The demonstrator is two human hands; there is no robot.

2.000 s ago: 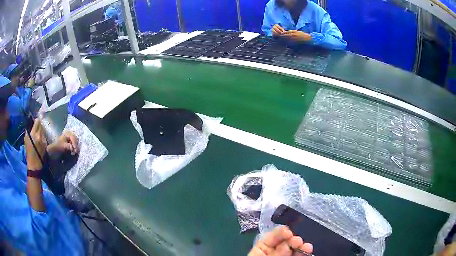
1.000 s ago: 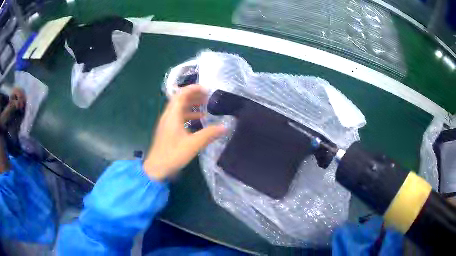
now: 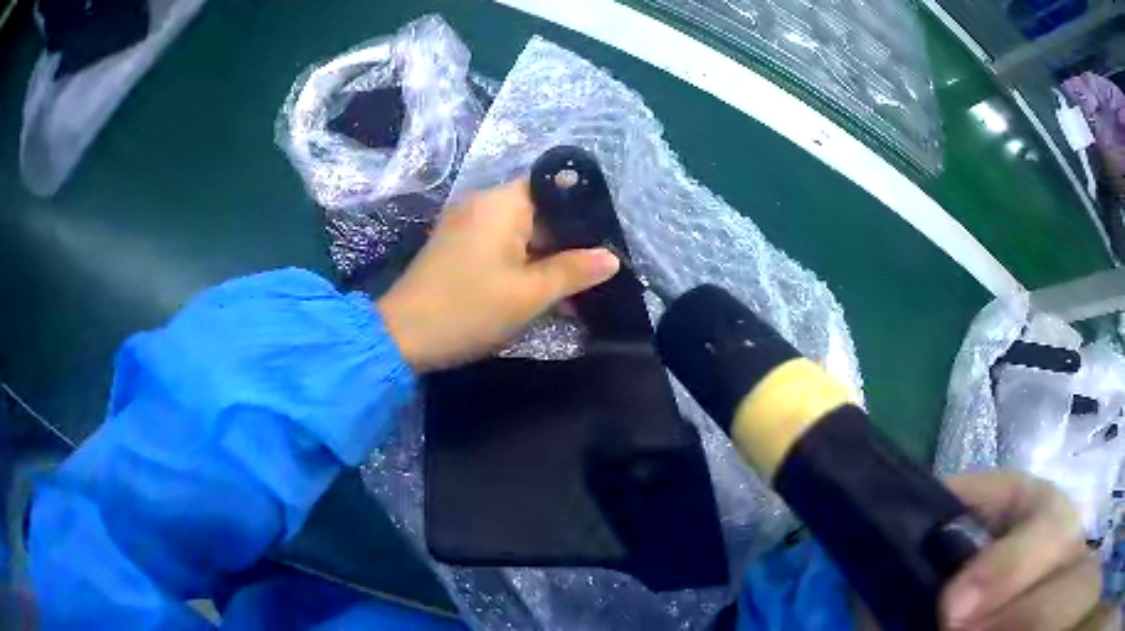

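The black bracket (image 3: 555, 475) lies on the bubble wrap (image 3: 790, 290). One rounded arm points up, with a pale screw or hole at its end. My left hand (image 3: 494, 274) grips this arm, thumb on top; the fingers behind it are hidden. My right hand (image 3: 1030, 561) holds the black electric screwdriver (image 3: 845, 475) with its yellow band. Its nose is over the bracket's right edge; the bit is hard to make out. The open bag of screws (image 3: 376, 117) sits beyond my left hand.
Wrapped brackets (image 3: 1049, 394) lie at the right. Another wrapped black bracket (image 3: 99, 37) is at the top left. A white rail (image 3: 790, 130) separates the bench from the green belt, where a clear blister tray (image 3: 851, 62) lies. A person's sleeve (image 3: 1096, 105) shows at the far right edge.
My left hand has closed on the bracket's arm, and the bracket has turned so the arm points up. The screwdriver has moved left and its nose now points up-left. The view has moved closer.
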